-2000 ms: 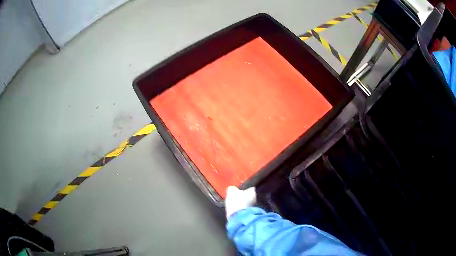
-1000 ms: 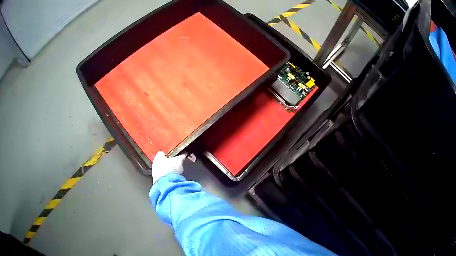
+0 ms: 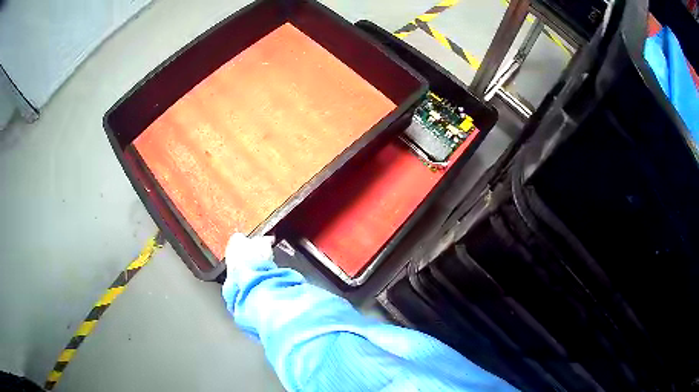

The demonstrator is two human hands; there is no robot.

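An upper black tote with a flat red-orange foam pad inside lies shifted left over a lower black tote, overlapping it. My right hand, white-gloved with a blue sleeve, is on the upper tote's near rim, its fingers closed around it. In the uncovered right part of the lower tote, a green circuit board with a silver-grey heatsink lies at the far end, and red foam shows. The rest of the lower tote is hidden. My left hand is not in view.
Large nested black totes stand at the right, with blue material at their upper edge. A metal frame is behind. Yellow-black tape crosses the grey floor at left. A pale panel stands at upper left.
The upper tote has moved left with my right hand on its rim, uncovering the lower tote and circuit board. Over the last second it shifts only slightly in view.
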